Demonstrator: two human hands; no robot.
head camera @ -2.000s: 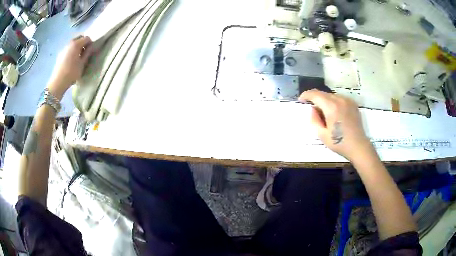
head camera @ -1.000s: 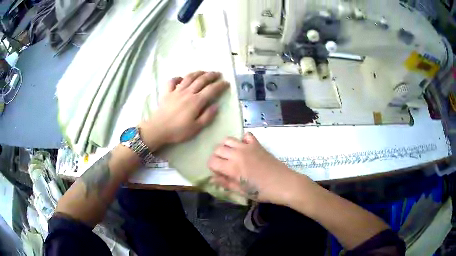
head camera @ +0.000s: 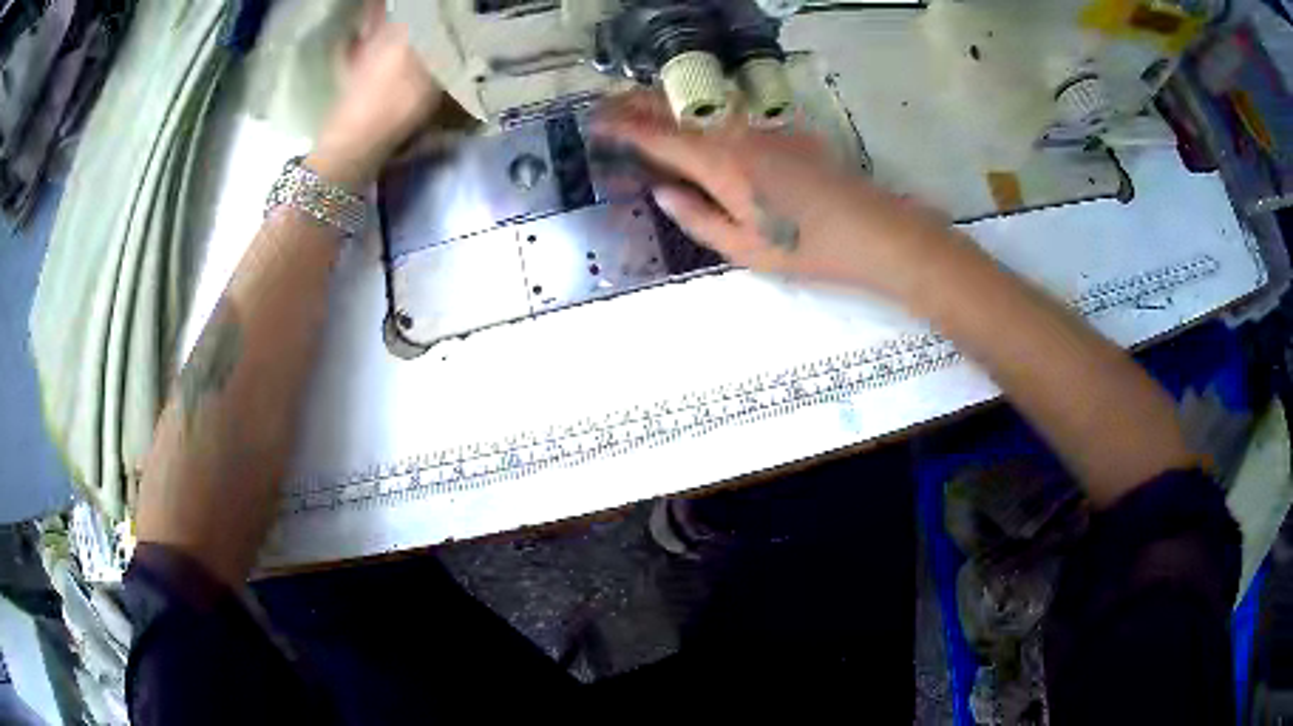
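Note:
My left hand (head camera: pixel 380 92) is blurred at the top left, beside the machine head. It appears closed on a blurred pale green garment piece (head camera: pixel 302 68); its fingertips are unclear. My right hand (head camera: pixel 745 177) is blurred over the right part of the silver needle plate (head camera: pixel 468 192), its fingers stretched left below the cream tension knobs (head camera: pixel 695 85). Whether it holds anything cannot be told. The presser foot and needle are not clearly visible. No cloth shows on the slide plate (head camera: pixel 461 277).
A stack of long pale green folds (head camera: pixel 121 270) lies at the table's left. A printed scale (head camera: pixel 624 433) runs along the front edge. A blue crate (head camera: pixel 936 567) with crumpled pieces stands below right. The cream machine casing (head camera: pixel 922 85) fills the upper right.
The garment piece has gone from the table front to beside the machine head, with my left hand moving up and left. My right hand has moved up to the needle plate. The view has shifted.

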